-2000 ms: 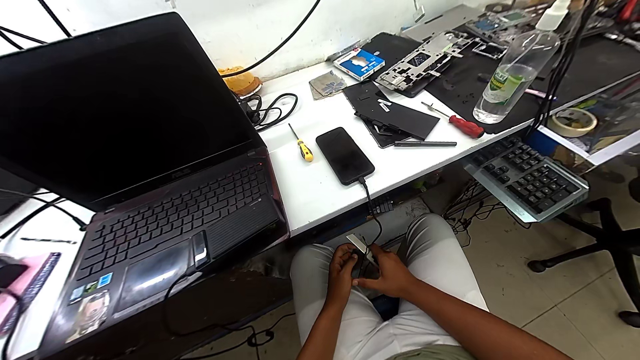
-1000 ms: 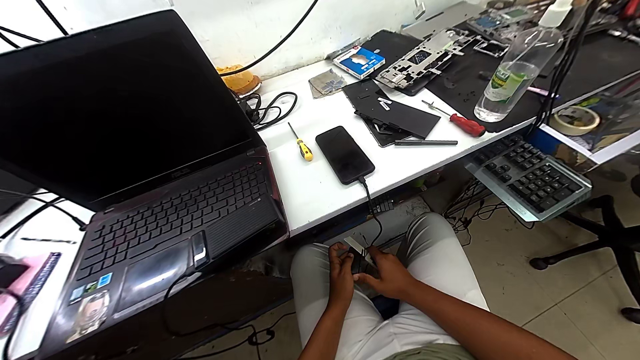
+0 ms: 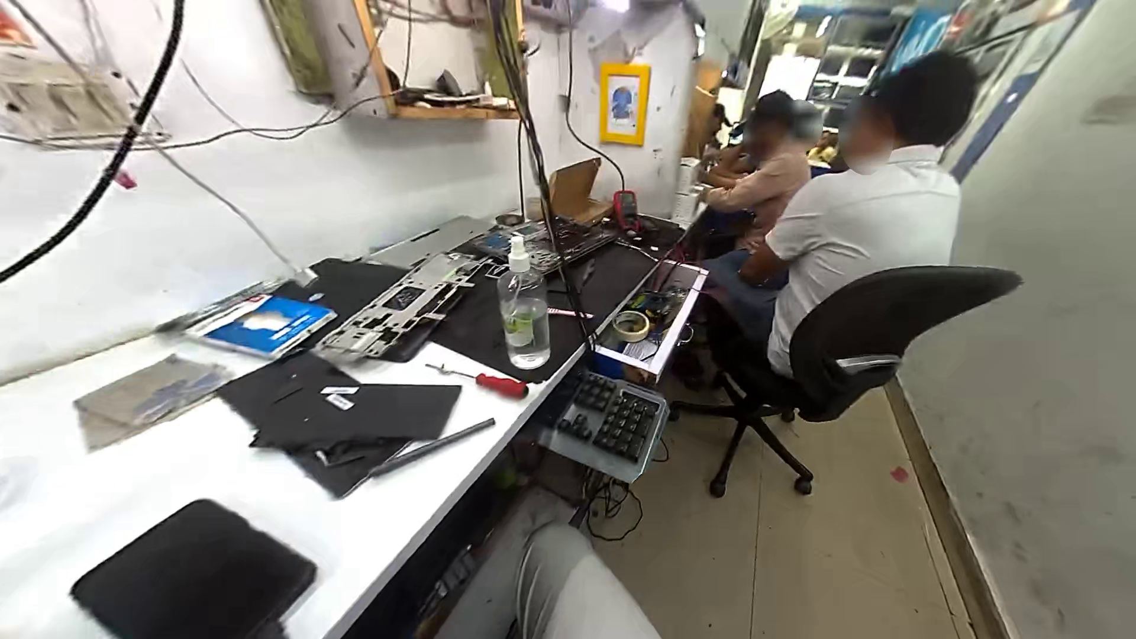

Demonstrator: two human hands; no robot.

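Observation:
Neither my left hand nor my right hand shows in the head view now. A dark smartphone lies on the white bench at the lower left, blurred. Beyond it are black flat sheets with small white labels on them, and a thin black bar beside them. A red-handled screwdriver rests near the bench edge. A clear spray bottle stands upright on a black mat. Left of the bottle lies a metal laptop chassis part, and farther left a blue and white box.
A keyboard sits on a lower shelf, beside an open drawer with a tape roll. Two people sit along the bench at the right, the nearer on a black swivel chair. Cables hang from above.
The view has swung up and to the right. The laptop, the yellow screwdriver and both hands have left the frame; earlier the hands held a small object over the lap.

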